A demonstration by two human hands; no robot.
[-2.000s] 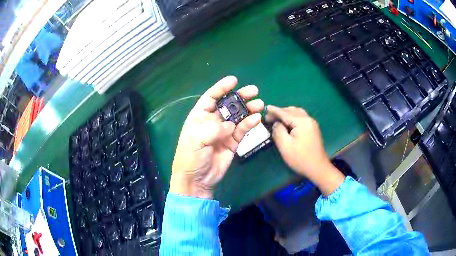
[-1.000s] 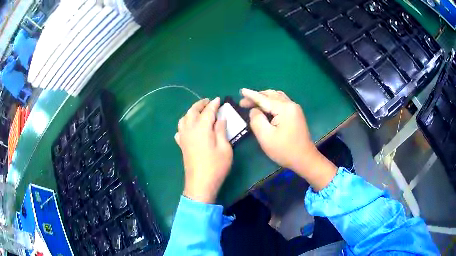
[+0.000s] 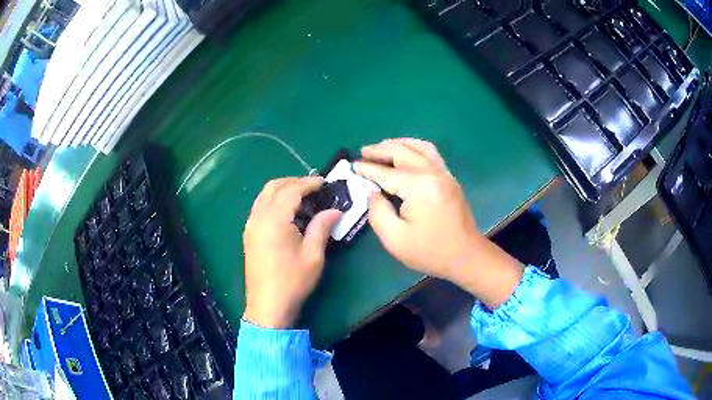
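A small black squarish watch case [image 3: 334,198] is between the thumb and fingers of my left hand [image 3: 283,244], over the left part of the work pad. The work pad [image 3: 353,187] has a bright white face and black edges and lies on the green mat. My right hand [image 3: 425,209] is bare, with its fingertips on or just over the pad's upper right side. Whether it pinches a small part cannot be seen. The pad cable [image 3: 248,134] curves left across the mat from the pad's upper corner.
A black blister tray with dark pieces [image 3: 140,266] lies at the left, and another black blister tray [image 3: 582,86] at the upper right. A stack of white sheets [image 3: 113,74] stands at the upper left, a blue box [image 3: 74,348] at the lower left. The mat's edge [image 3: 515,209] runs below my right hand.
The black case lay in my open left palm two seconds ago; now my left fingers hold it over the pad. My right hand has moved left to the pad. The view has shifted too.
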